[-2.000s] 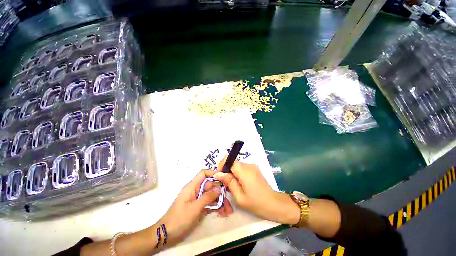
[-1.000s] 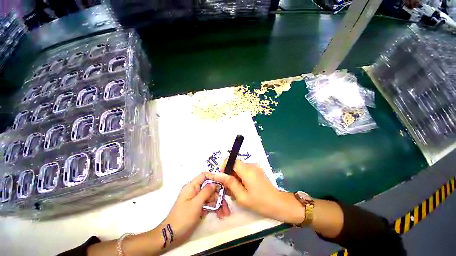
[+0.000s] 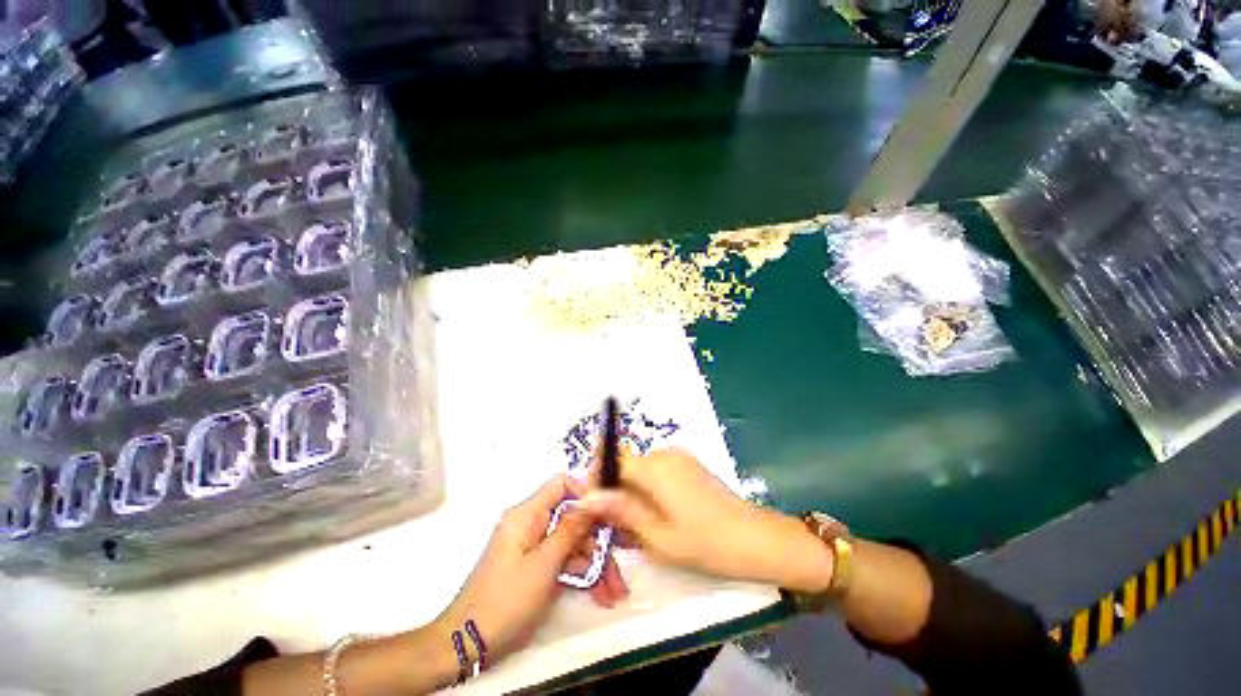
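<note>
A small white rounded frame is held in the fingertips of my left hand, low in the middle of the view. My right hand holds a slim black pen-like tool, nearly upright, its lower end hidden by my fingers at the top of the frame. The fingertips of both hands meet there. Small dark pieces lie on the white sheet just behind my hands. Two dark strips are on my left wrist.
Clear blister trays with frames in their pockets are stacked at left. Tan bits are spread behind. Crumpled clear bags lie on the green mat. A pale post and more stacked trays stand at right.
The black tool has tipped from leaning right to nearly upright. My right hand has turned slightly over the frame. The view has shifted a little, so the left trays show farther right.
</note>
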